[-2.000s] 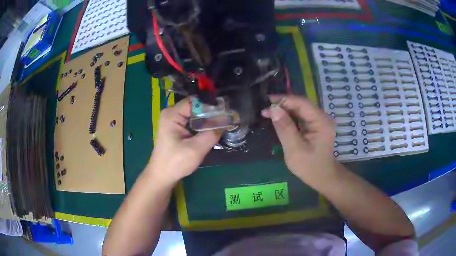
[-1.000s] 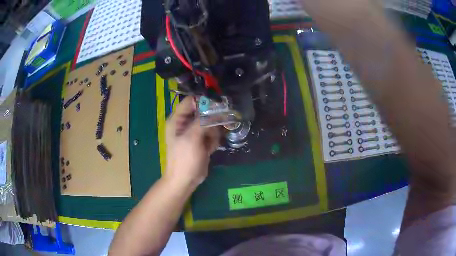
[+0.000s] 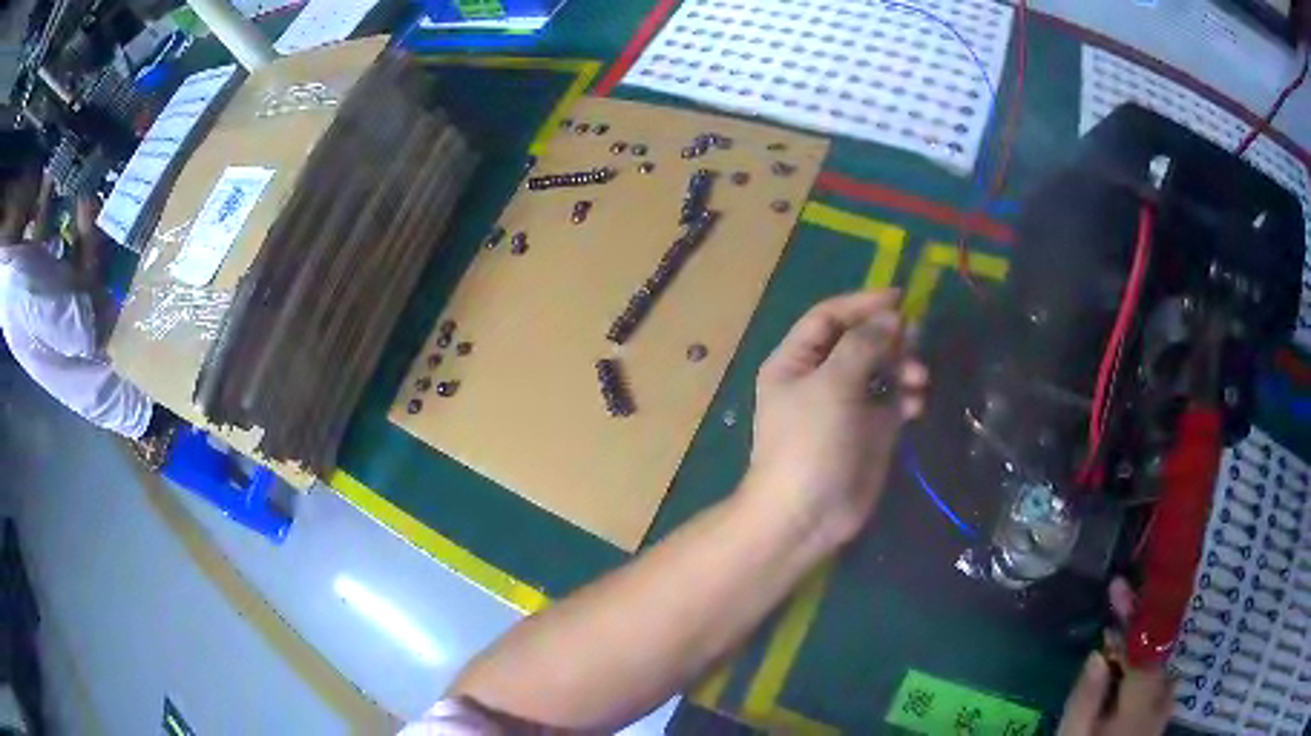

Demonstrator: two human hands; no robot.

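My left hand (image 3: 841, 410) is raised left of the test fixture (image 3: 1150, 288), fingers curled around small dark round components (image 3: 884, 381); how many is unclear. My right hand (image 3: 1124, 697), cut off by the bottom edge, is closed at the lower end of the red toggle clamp handle (image 3: 1186, 496), which points down towards me. The clear pressure plate (image 3: 1038, 506) with its teal patch is over the shiny round nest (image 3: 1032, 546). The fixture hides part of the nest area.
A cardboard sheet (image 3: 554, 360) holds loose dark parts and rows of them. A thick cardboard stack (image 3: 345, 259) stands left. White component trays (image 3: 848, 72) lie behind, another (image 3: 1251, 575) right of the fixture. The green area label (image 3: 960, 707) is at the front. A person (image 3: 65, 324) is far left.
The view has swung left. My left hand has moved from the pressure plate to the fixture's left side. My right hand has come down from the right rear to the red handle, now lowered into view.
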